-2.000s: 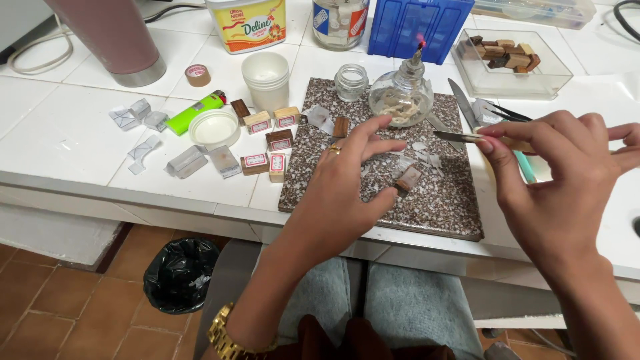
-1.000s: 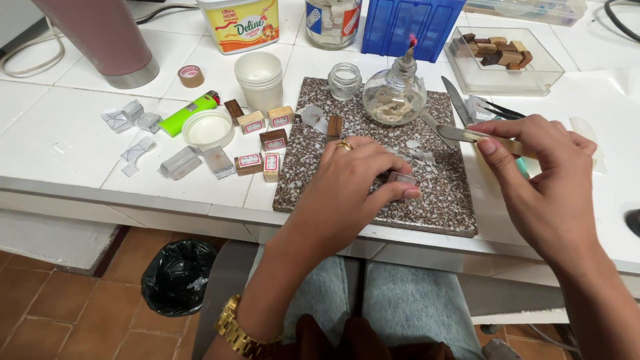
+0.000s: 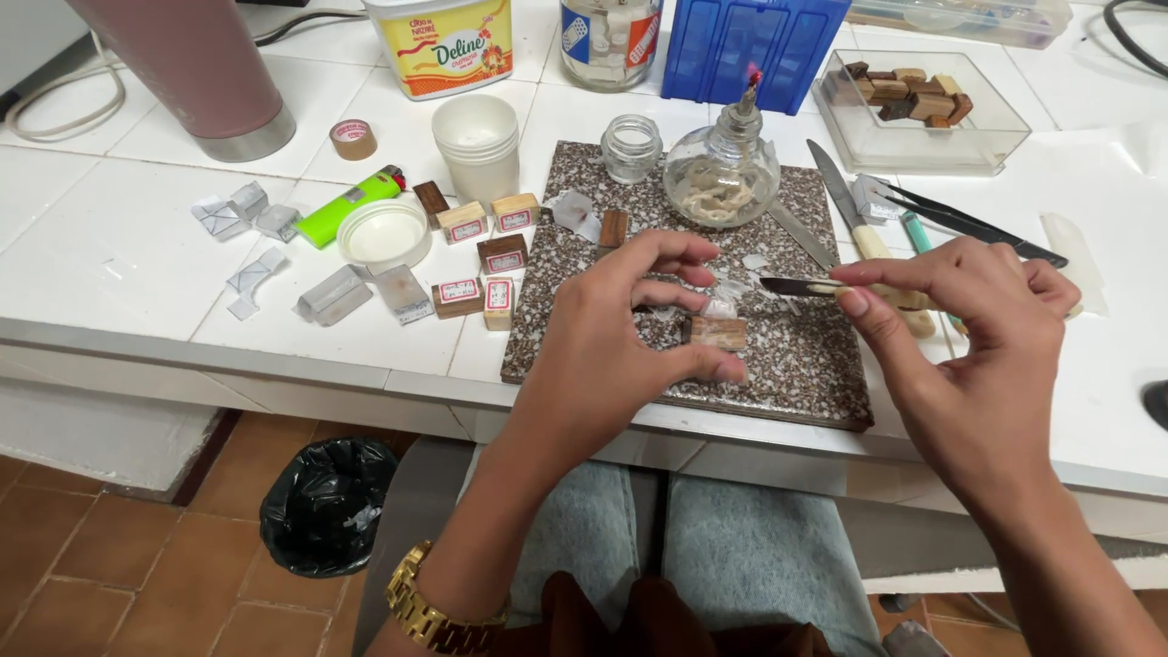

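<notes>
My left hand (image 3: 630, 328) is spread with thumb and fingers apart around a small wooden block (image 3: 717, 333), which lies on the speckled stone slab (image 3: 794, 365); contact cannot be told. In my right hand (image 3: 967, 319) is a small-bladed knife (image 3: 798, 286), its blade pointing left above the slab, with pale matter at the fingertips. Whitish wax-like flakes (image 3: 730, 290) lie behind the block. A glass spirit lamp (image 3: 721, 178) with a reddish tip at its wick stands at the slab's back, beside an open glass jar (image 3: 630, 149). Another brown block (image 3: 613, 230) sits near my left fingers.
Labelled wooden blocks (image 3: 504, 254), a white lid (image 3: 384, 234) and a green lighter (image 3: 351, 205) lie left of the slab. To the right are a table knife (image 3: 838, 187), black tweezers (image 3: 981, 222) and a clear box of blocks (image 3: 922, 151). A lined bin (image 3: 328, 506) stands below.
One second ago my left fingers were on the small block; now they are spread around it and it lies on the slab. My right hand still holds the knife.
</notes>
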